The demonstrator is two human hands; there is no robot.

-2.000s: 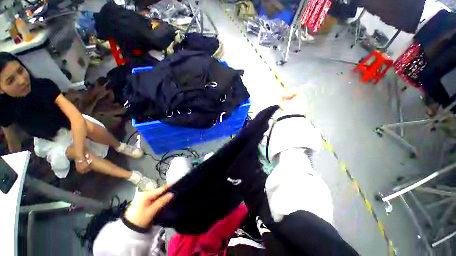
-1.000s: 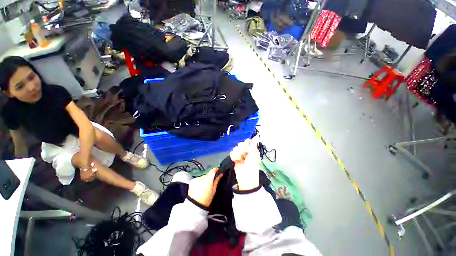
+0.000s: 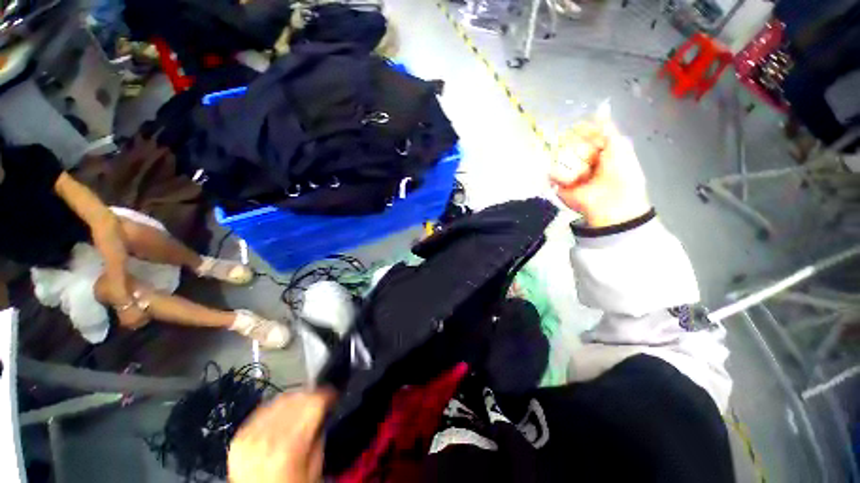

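A black garment [image 3: 443, 283] stretches over my lap, its far end raised towards my right hand. My left hand [image 3: 283, 439] is blurred at the lower left and closed on the garment's near end. My right hand [image 3: 599, 174] is raised past the far end, its fingers curled in a fist. A small pale blurred tip shows above the fist; I cannot tell what it is. The garment's end lies just below the fingers; whether they touch it, or a thin cord runs between, I cannot tell.
A blue crate [image 3: 330, 226] heaped with black garments [image 3: 311, 123] stands ahead. A seated person's legs [image 3: 179, 302] are at the left. Tangled black cords [image 3: 212, 415] lie on the floor at lower left. A red stool [image 3: 696, 64] and metal stands are at the right.
My hands were close together over my lap one second ago. They are now far apart, the right out and up, the left down and left, with the garment stretched between.
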